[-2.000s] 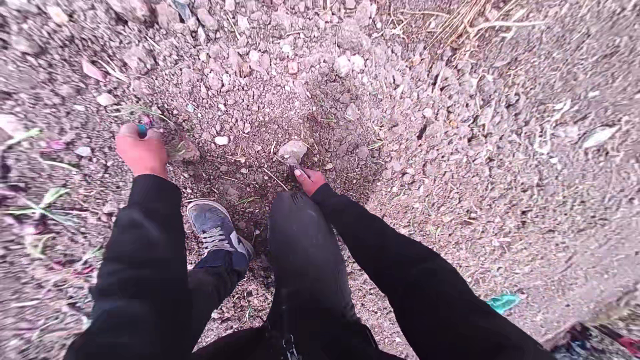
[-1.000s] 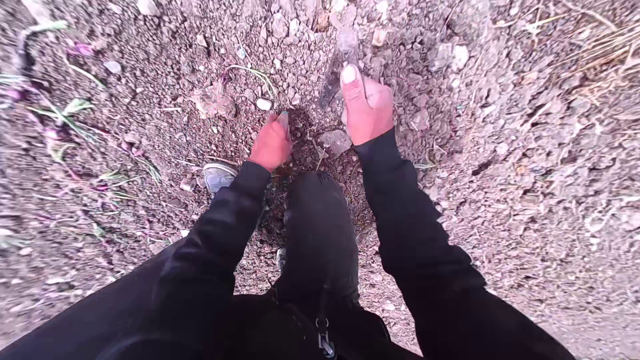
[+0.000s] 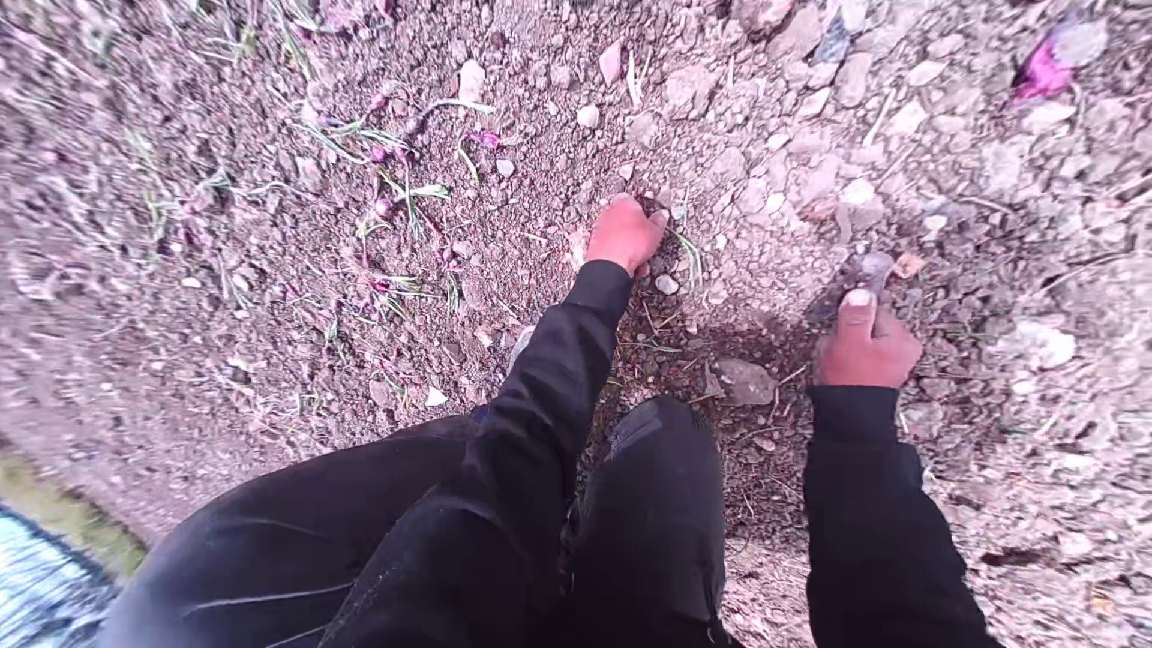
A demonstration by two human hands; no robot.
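My left hand, its fingers curled, is low over the stony soil, just above a small pale stone. Whether it holds anything is hidden. To the right, my right hand is closed with the thumb up, around something whose greyish end shows past the thumb; what it is I cannot tell. Between and below the hands, near my knee, lies a larger flat stone. Small purple onions with green leaves lie scattered on the soil left of my left hand.
A bright pink-purple thing, blurred, lies among stones at the upper right. Bigger clods and stones cover the ground ahead. My bent knee is close below the hands. A grassy strip borders the soil at the lower left.
My hands were close together a second ago and are now farther apart, the right one off to the right. The view has shifted left, with more of the onions in sight.
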